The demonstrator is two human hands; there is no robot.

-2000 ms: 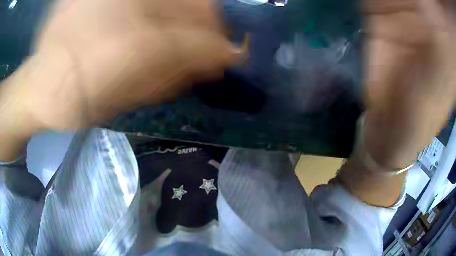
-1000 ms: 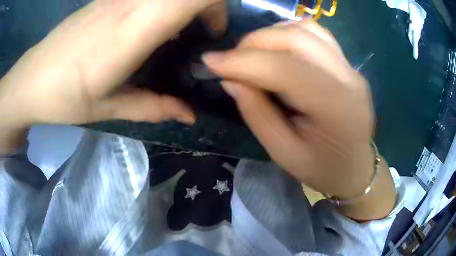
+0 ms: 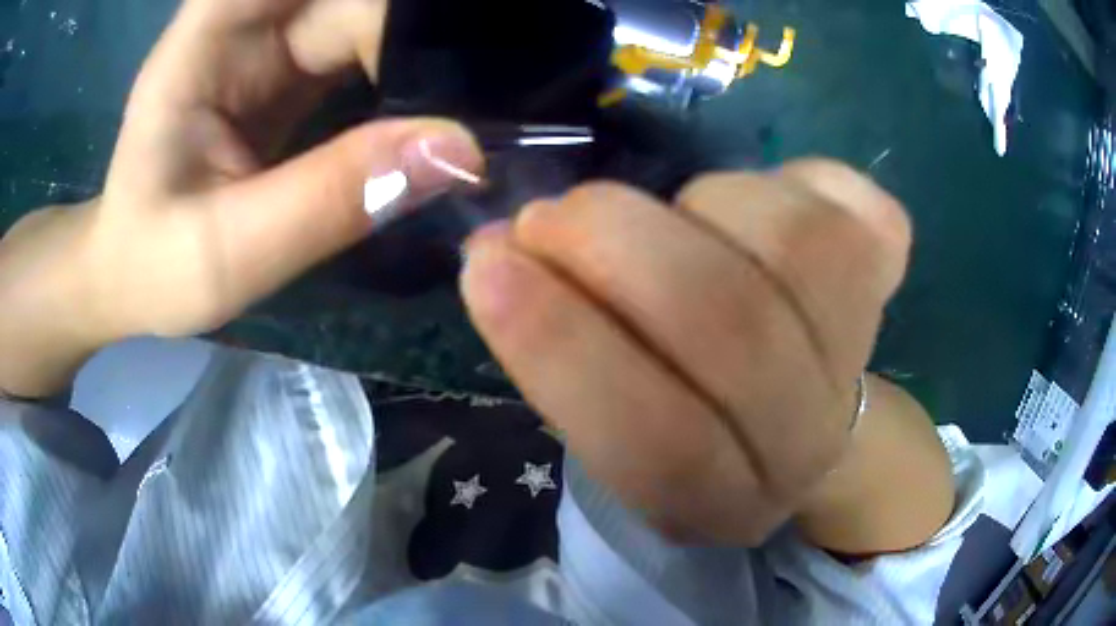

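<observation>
A glossy black display screen [image 3: 490,61] is at the top centre, cut off by the frame's upper edge. My left hand [image 3: 263,171] is at its left edge, fingers at the side and thumb by the lower edge, and appears to hold it. Thin clear film shows by its glare over my left thumb and along the screen's lower edge. My right hand [image 3: 685,330] is just below and right, thumb and forefinger pinched at the film's end. Orange flex tails [image 3: 734,51] and silvery parts bunch right of the screen; whether they belong to it or to screens beneath cannot be told.
A crumpled white piece [image 3: 997,55] lies on the dark green work surface [image 3: 967,245] at the upper right. The bench's front edge crosses below my hands. A printed white label [image 3: 1046,416] and shelving with boxes [image 3: 1022,587] are at the lower right.
My left hand has drawn back left and its thumb has risen, so the black screen shows clearly. My right hand has moved slightly down, uncovering the orange tails, with its fingertips pinched at the film.
</observation>
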